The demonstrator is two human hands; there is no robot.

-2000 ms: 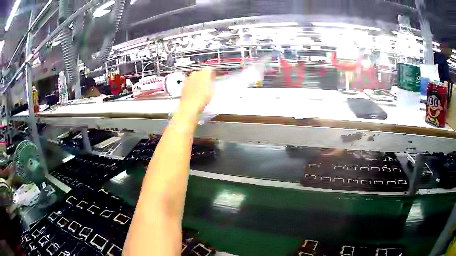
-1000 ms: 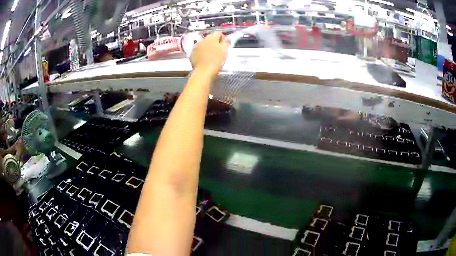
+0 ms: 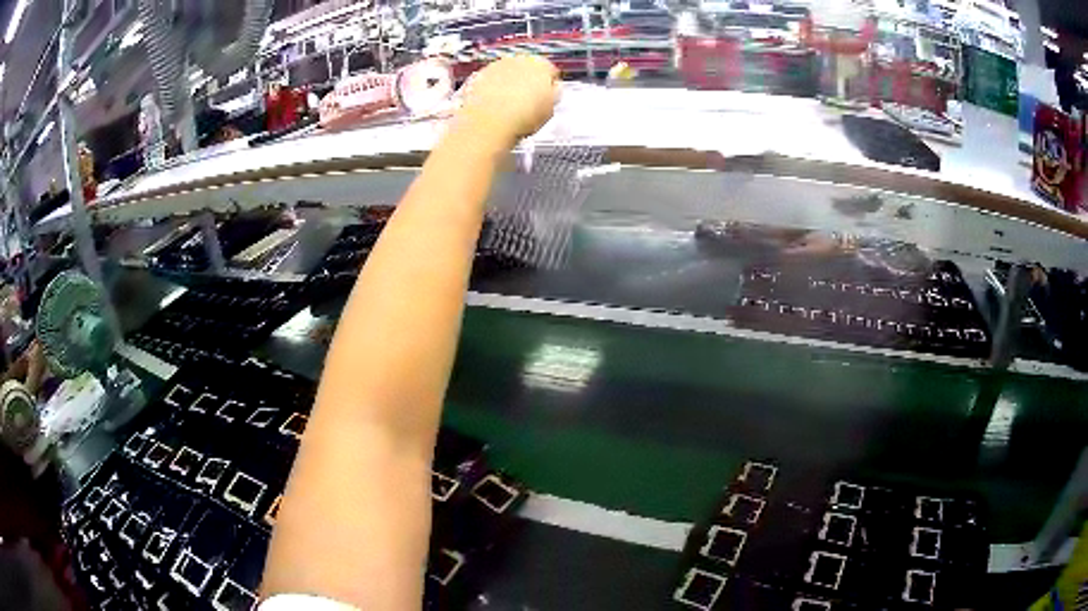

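My left hand (image 3: pixel 511 98) is a closed fist at the end of my outstretched arm, above the front of the white shelf. A clear patterned carrier sheet (image 3: pixel 539 209) hangs from it in front of the shelf edge, blurred; the exact grip is hidden by the fist. My right hand is not in view. Black trays with pale frames (image 3: pixel 245 489) lie at lower left, partly behind my forearm. Another black tray with pale frames (image 3: pixel 827 571) lies at lower right.
The upper shelf (image 3: pixel 716 119) holds a dark flat item (image 3: pixel 889 141), a red can (image 3: pixel 1056 155) and a white-and-red roll (image 3: pixel 424 86). Below are the green belt (image 3: pixel 644 412), more trays (image 3: pixel 859 308), and a green fan (image 3: pixel 74 322) at left.
The hand has stayed raised over the shelf. The clear sheet streamed out to the right before; now it hangs down below the fist. The camera view has shifted.
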